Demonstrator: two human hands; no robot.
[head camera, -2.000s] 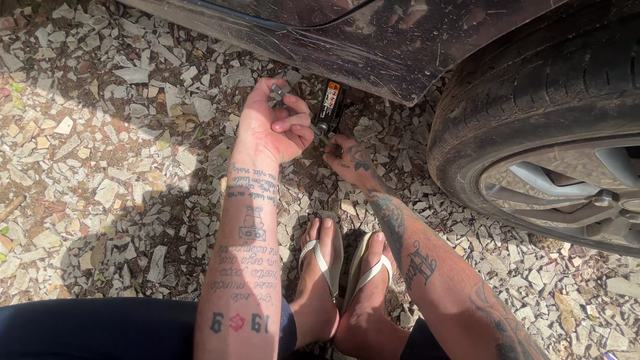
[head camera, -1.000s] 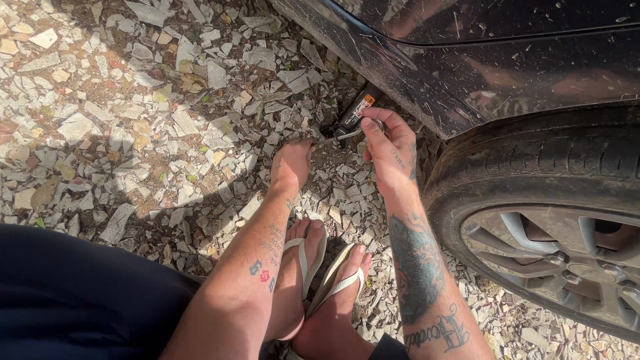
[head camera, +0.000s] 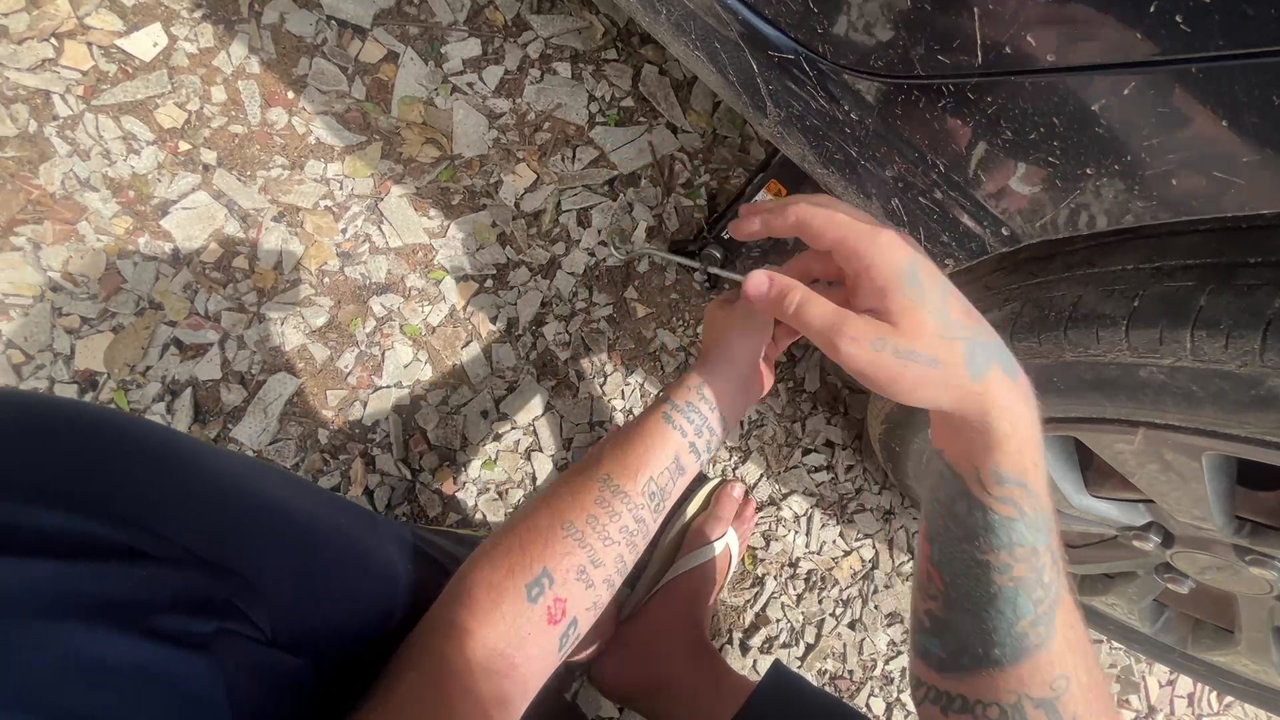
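A thin metal rod with a hooked end (head camera: 660, 256) lies across the near end of a black car jack (head camera: 722, 235), which bears an orange label. My right hand (head camera: 850, 300) is above the rod's right end, its thumb against the metal and its index finger stretched over the jack. Just below, my left hand (head camera: 738, 335) is close against the right one; its fingers are mostly hidden, so its hold cannot be told. The jack stands on the gravel at the lower edge of the dark car body (head camera: 900, 140), partly covered by my right hand.
A car wheel with a tire (head camera: 1150, 320) and silver spokes is at the right. Broken stone chips (head camera: 400, 250) cover the ground. My foot in a white-strapped flip-flop (head camera: 700, 560) is below the hands, and dark cloth (head camera: 180, 560) covers my leg at the left.
My left hand has moved right, from the jack's left side to beneath my right hand. The rod's hooked end now shows clearly, pointing left.
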